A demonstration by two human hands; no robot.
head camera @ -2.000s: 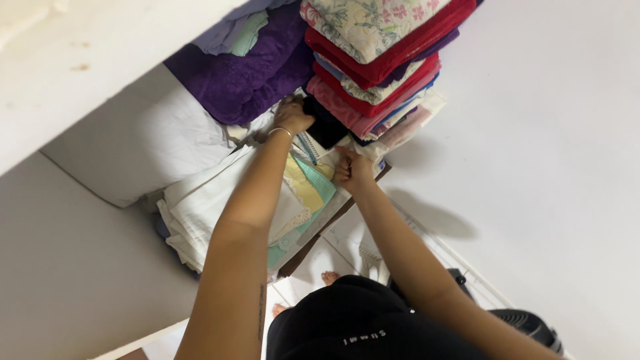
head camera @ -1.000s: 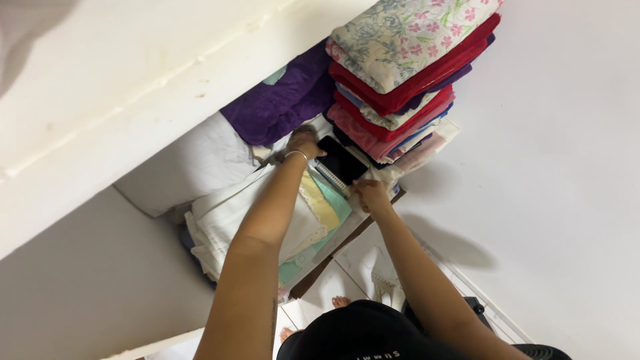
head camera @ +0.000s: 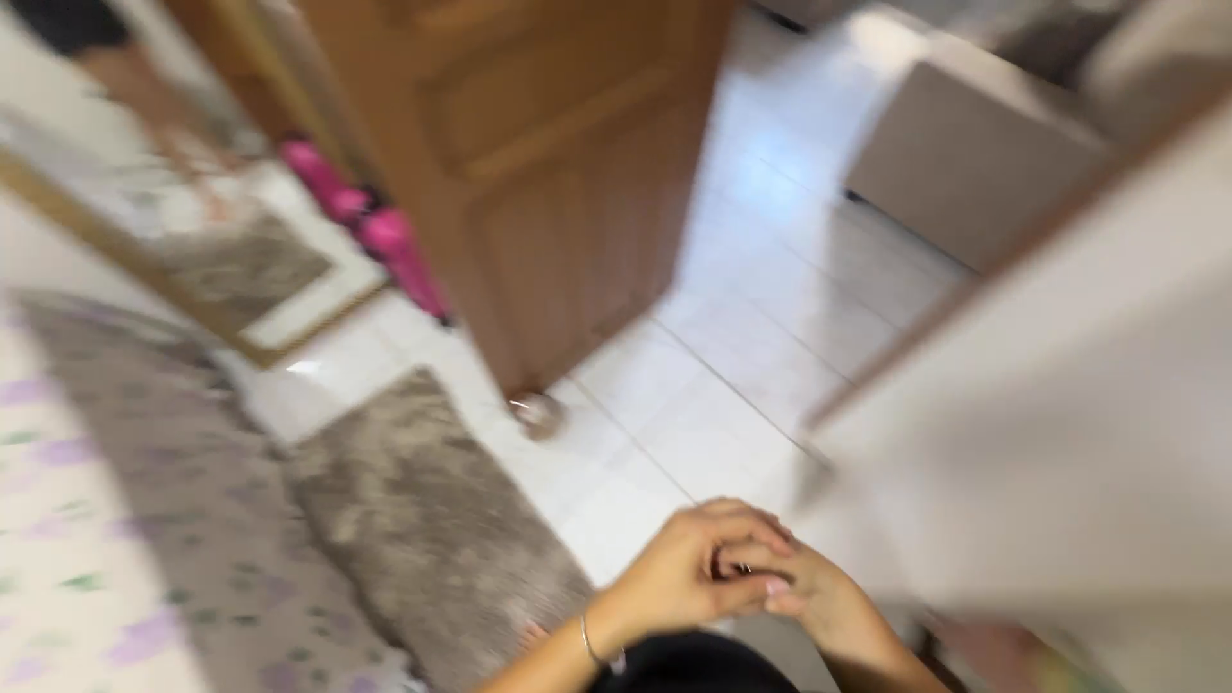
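My left hand [head camera: 688, 563], with a thin bracelet at its wrist, meets my right hand [head camera: 804, 582] at the lower middle of the head view. The two hands touch, fingers curled over one another. No object shows between them, though the overlap and blur hide the palms. Both are in front of my dark top, above a white tiled floor [head camera: 616, 452]. Whether the fingers close on anything small cannot be told.
A brown panelled wooden door [head camera: 568, 192] stands ahead, a round object [head camera: 535, 414] at its bottom corner. A mottled rug [head camera: 433, 520] lies beside a bed with a floral cover [head camera: 106, 539]. A framed mirror [head camera: 260, 351] is left; a white wall [head camera: 1088, 414] is right.
The view has swung from the shelf of folded cloths to a doorway. My hands, earlier apart at the cloths and a dark object, now touch each other.
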